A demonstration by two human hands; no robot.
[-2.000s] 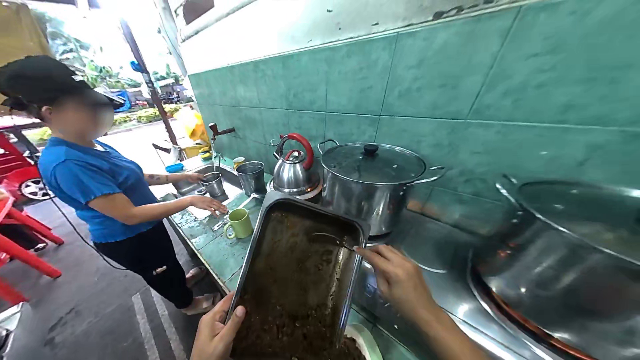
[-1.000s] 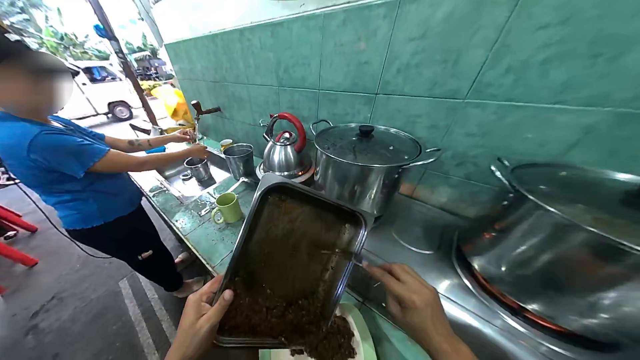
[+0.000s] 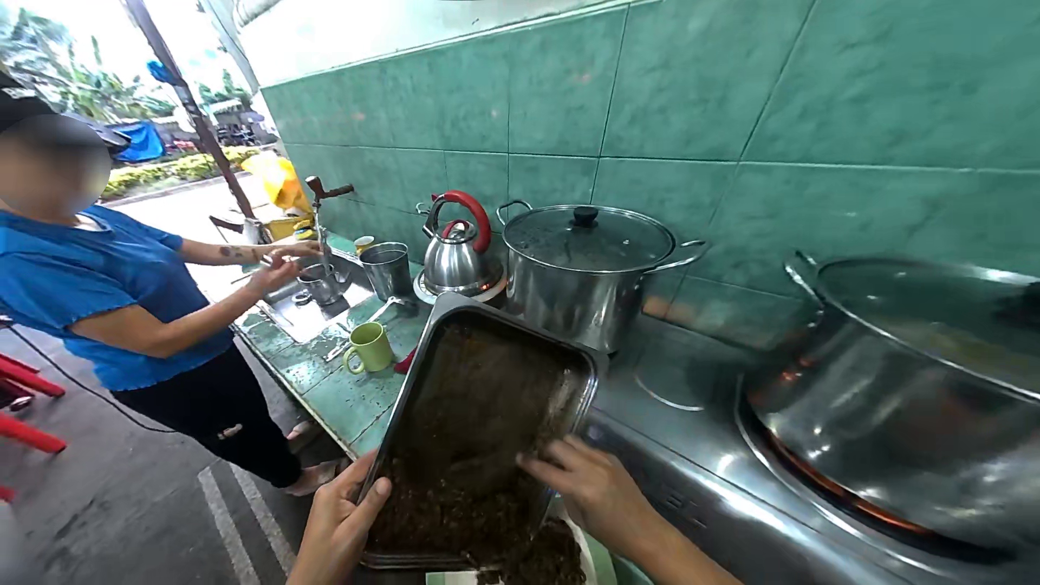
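My left hand [image 3: 345,512] grips the lower left edge of a rectangular metal baking pan [image 3: 479,390], which is tilted toward me. Dark, moist crumbly food [image 3: 443,508] coats its lower part. Fingers bent, my right hand [image 3: 581,483] is over the pan's right side; a thin utensil seems to be in it, but blur hides most of it. Below the pan's lower edge, a heap of the same dark food [image 3: 548,556] lies on a light dish with a green rim [image 3: 600,552].
Lidded steel pots [image 3: 589,268] [image 3: 894,422] stand behind and right, the right one on a glowing burner. A kettle with a red handle [image 3: 459,256], a green mug [image 3: 370,348] and a metal container [image 3: 387,270] stand beyond the pan. At the sink [image 3: 305,313], a person in blue [image 3: 122,284] works.
My right hand has moved down along the pan's right side. The other person's hands have shifted about the sink and faucet. The dark heap below the pan shows more than two seconds ago.
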